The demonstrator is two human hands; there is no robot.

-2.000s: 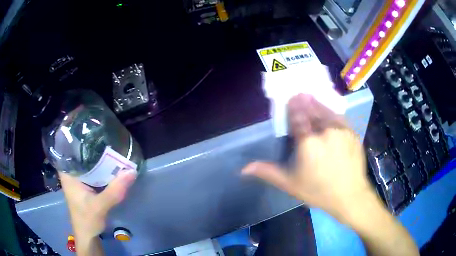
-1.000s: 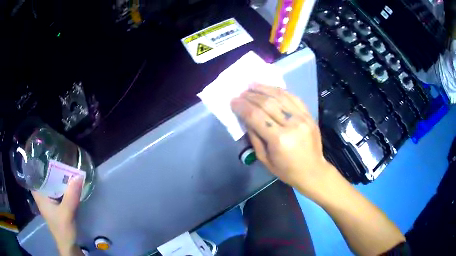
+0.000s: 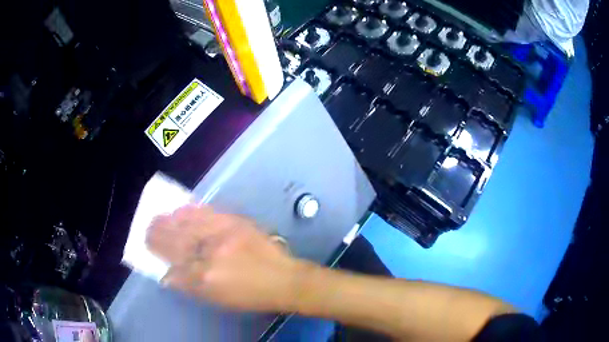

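My right hand [image 3: 214, 257], blurred, presses a white wipe [image 3: 155, 217] on the edge where the dark deck [image 3: 127, 160] meets the grey front panel [image 3: 267, 167]. The wipe lies under my fingers, partly hidden by them. A clear rounded bottle [image 3: 63, 310] with a white label is at the lower left, cut off by the picture's edge. My left hand is not in view. A round white button [image 3: 307, 206] is on the panel, right of my right hand.
A yellow and white warning label [image 3: 183, 117] is on the deck. An upright yellow-orange strip [image 3: 244, 47] stands at the panel's far corner. Stacked black trays [image 3: 400, 127], some pockets holding silver pieces, lie to the right. A blue stool [image 3: 544, 83] is beyond, on the blue floor [image 3: 527, 194].
The view has swung right. My right hand has moved the wipe left along the panel's edge, away from the warning label. My left hand has left the picture and the bottle is now cut off.
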